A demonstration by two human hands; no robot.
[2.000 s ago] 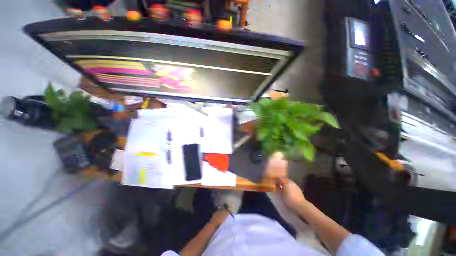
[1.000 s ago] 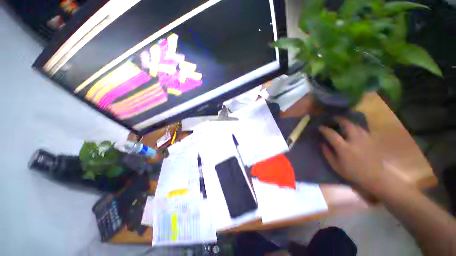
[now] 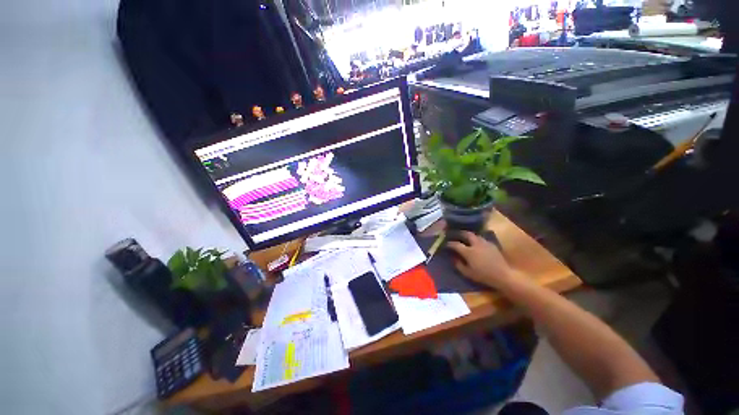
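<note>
My right hand (image 3: pixel 480 261) rests palm down on a dark mat (image 3: pixel 450 271) beside the plant pot, over a small dark computer mouse that it mostly hides. The monitor (image 3: pixel 312 174) shows a black screen with pink, yellow and white pattern shapes. Printed order sheets (image 3: pixel 279 348) with yellow highlighting lie in front of it. A black smartphone (image 3: pixel 373 302) and dark pens lie on the papers. A red-orange piece (image 3: pixel 413 283) lies at the mat's left edge. My left hand is out of the picture.
A large potted plant (image 3: pixel 470 174) stands behind my right hand. A smaller plant (image 3: pixel 197 267) and a calculator (image 3: pixel 178 362) are at the left. The wooden desk's edge (image 3: pixel 559 280) ends at the right. Dark machinery (image 3: pixel 531 101) stands beyond.
The view has risen and drawn back, showing more workshop. My right hand has moved from the desk's front edge onto the mouse. My left hand, low in the oldest frame, has left view.
</note>
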